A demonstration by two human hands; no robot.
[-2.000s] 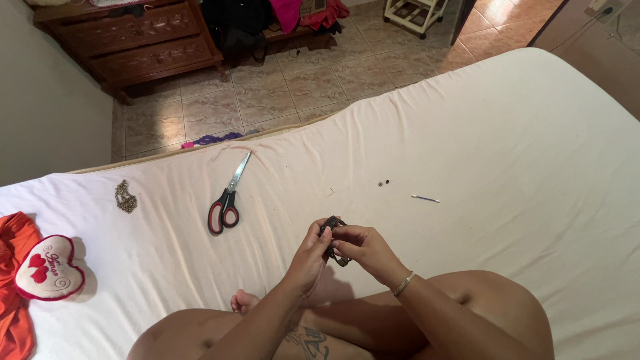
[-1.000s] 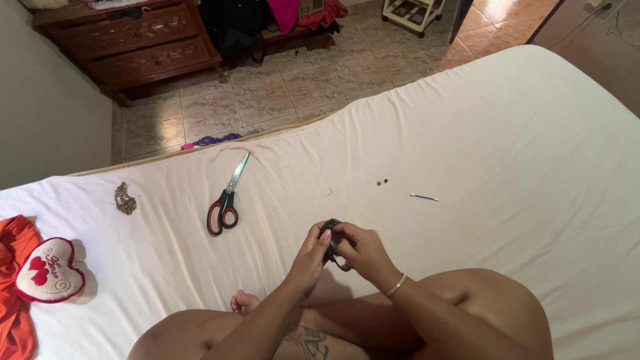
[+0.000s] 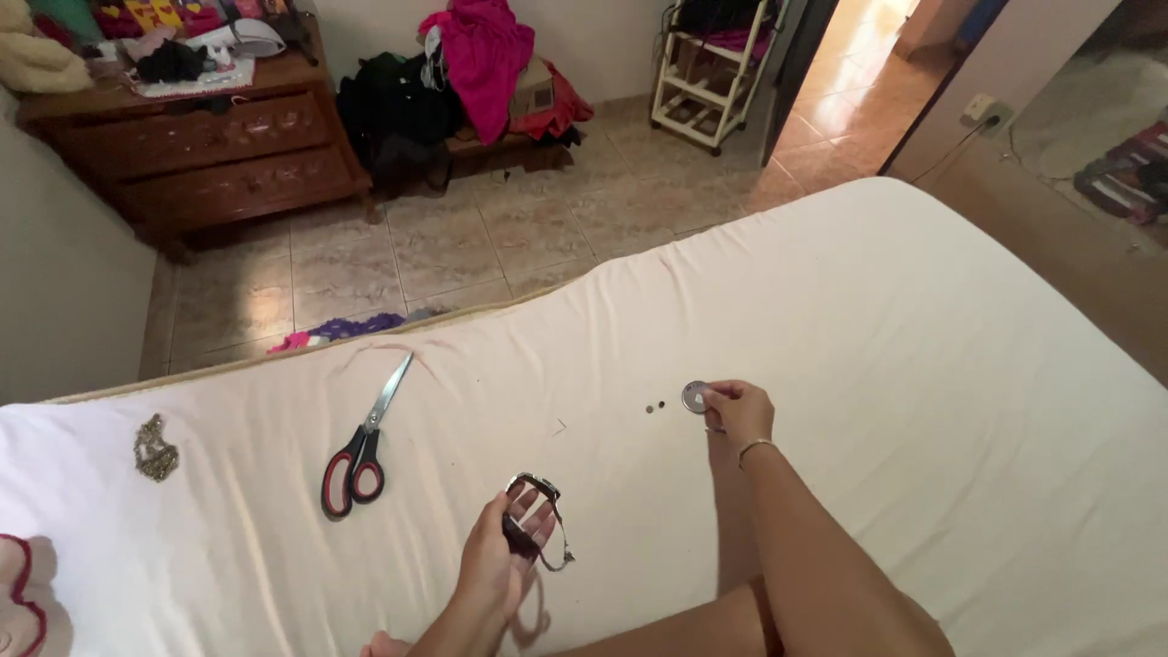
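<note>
My left hand (image 3: 500, 538) holds a metal-banded wristwatch (image 3: 534, 484), its strap hanging in a loop from the fingers. Up and to the right, my right hand (image 3: 741, 411) pinches a round metal disc, probably the watch's case back (image 3: 694, 397), just above the sheet. Two tiny round pieces (image 3: 650, 409) lie left of the disc. A thin bent piece (image 3: 561, 426) rests between the hands. Scissors with black and red handles (image 3: 354, 474) lie at the left, blades together. A tangled metal chain (image 3: 156, 448) is farther left.
The bed's pale sheet (image 3: 867, 347) has creases. A heart-shaped cushion (image 3: 20, 593) is at the lower left edge. Beyond the bed stand a wooden dresser (image 3: 228, 137), piled clothes (image 3: 479, 64) and a wheeled rack (image 3: 707, 91).
My hands were together around the watch and have moved apart. The right one is now farther up and right, with the disc in its fingers. The view has tilted upward.
</note>
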